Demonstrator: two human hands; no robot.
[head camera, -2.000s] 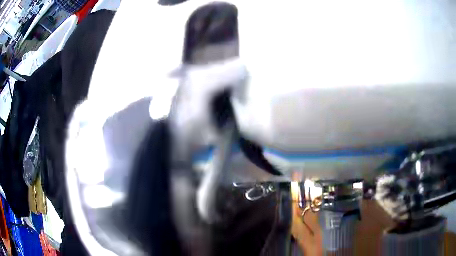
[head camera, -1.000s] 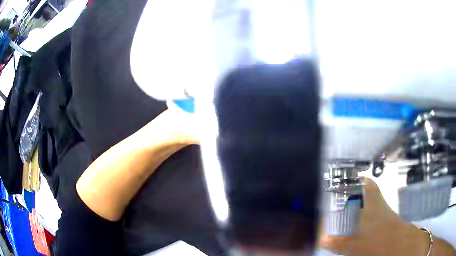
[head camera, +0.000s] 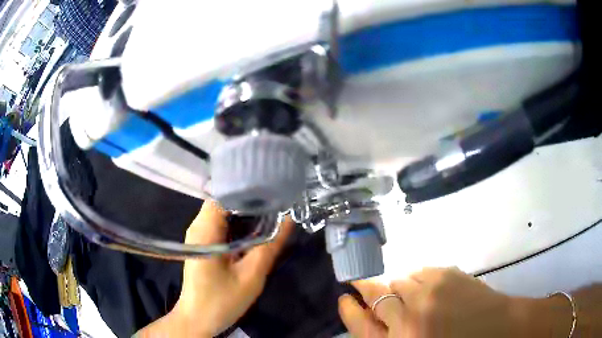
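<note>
The black garment (head camera: 297, 290) lies under the machine head, between my hands. My left hand (head camera: 221, 277) is on it at the lower middle; the grey knob and chrome loop hide its fingertips. My right hand (head camera: 422, 304), with a ring and bracelet, is at the lower right, its bent fingers gripping the cloth's right edge. The white sewing machine head (head camera: 422, 99) with a blue stripe fills the upper view. Ribbed grey tension knobs (head camera: 261, 173) hang above my hands. The needle and presser foot cannot be made out.
The chrome loop (head camera: 56, 152) curves around the head's left side. A black tube (head camera: 468, 158) angles in from the right over the white machine bed (head camera: 521, 218). More dark cloth (head camera: 36, 231) hangs at far left, beside a crinkled clear plastic bag (head camera: 58, 244) and cardboard (head camera: 68, 290).
The view has shifted closer to the machine head, and both hands now show more fully below it. My left hand appears near the knobs; earlier only that forearm showed. The black tube has come into view.
</note>
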